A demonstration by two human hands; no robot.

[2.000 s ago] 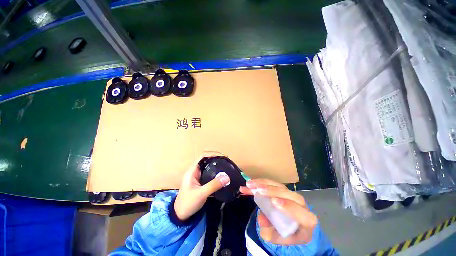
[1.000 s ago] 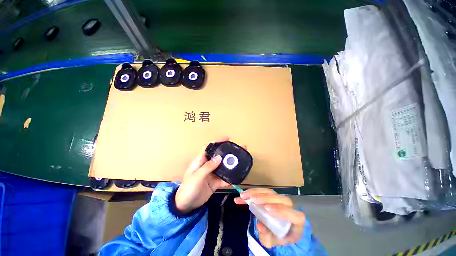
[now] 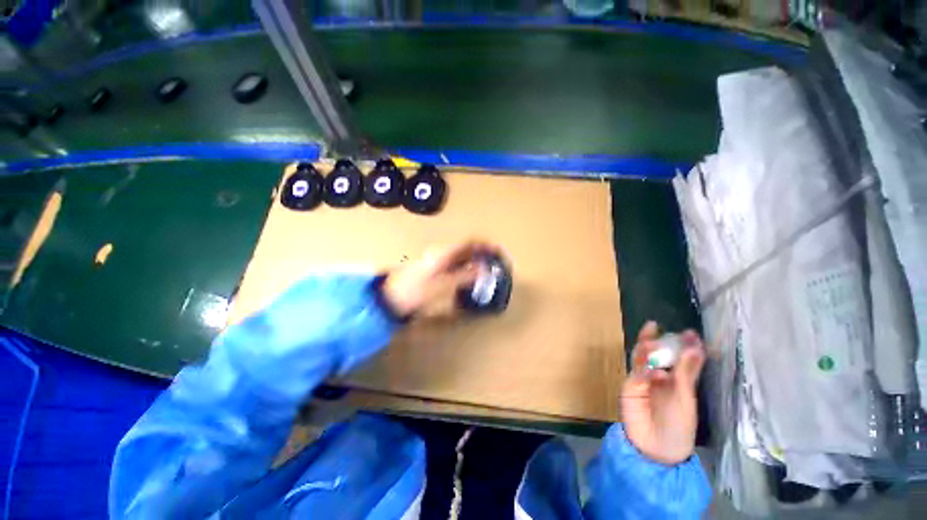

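My left hand [image 3: 432,278] is over the middle of the tan cardboard [image 3: 549,244], its fingers on a black rounded housing [image 3: 491,284] with a pale centre; both are blurred. My right hand [image 3: 663,391] is just past the cardboard's right edge, its fingers closed around the white glue bottle [image 3: 666,352], whose green tip points towards the cardboard. Several black housings with white centres, one of them this rightmost housing [image 3: 424,190], stand in a row along the cardboard's far left edge.
A stack wrapped in crinkled plastic [image 3: 783,274] with a strap stands at right. A metal post [image 3: 310,81] rises behind the row of housings. More black parts lie on the green belt [image 3: 457,96] beyond the blue edge. A blue bin [image 3: 31,427] is at lower left.
My left hand has moved forward over the cardboard with the housing. My right hand has moved right with the bottle, away from the housing. The view has shifted.
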